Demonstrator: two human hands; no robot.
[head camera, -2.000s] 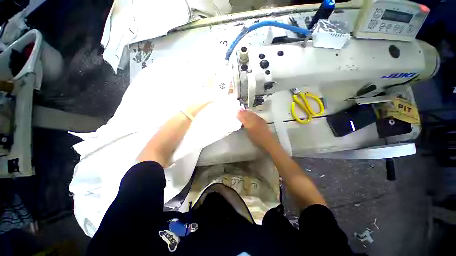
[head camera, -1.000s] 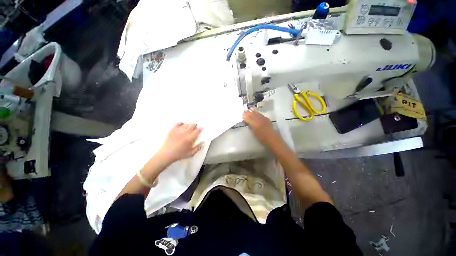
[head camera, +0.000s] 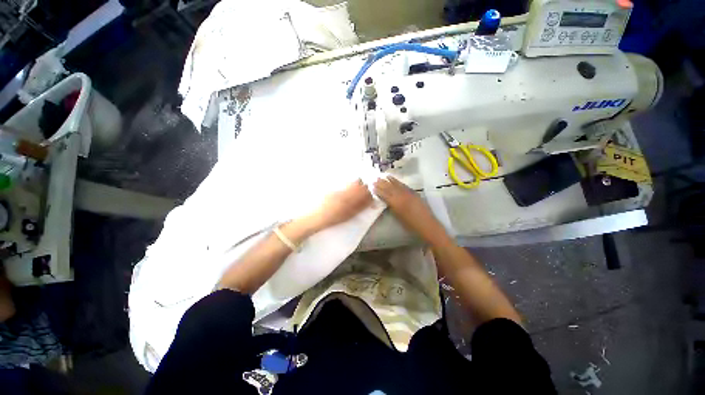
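A white garment piece (head camera: pixel 255 177) spreads over the left side of the machine table and hangs down over the lap. Its edge runs to the presser foot and needle (head camera: pixel 379 162) of the cream sewing machine (head camera: pixel 495 100). My left hand (head camera: pixel 349 202) lies on the cloth just in front of the needle, its fingers at the fabric edge. My right hand (head camera: pixel 393 191) is close beside it, fingertips on the same edge. Both hands hold the edge, the fingertips nearly touching. Overexposure hides the fine detail of the seam.
Yellow-handled scissors (head camera: pixel 473 165) lie right of the needle. A black smartphone (head camera: pixel 541 179), a dark pouch (head camera: pixel 611 188) and a yellow label (head camera: pixel 622 162) are further right. White strip (head camera: pixel 564 230) runs along the front edge. More white garments (head camera: pixel 255 46) lie at the far left corner.
My left hand has moved from the middle of the cloth, right and forward to the needle area, beside my right hand. My right hand has stayed near the needle. The view has shifted slightly.
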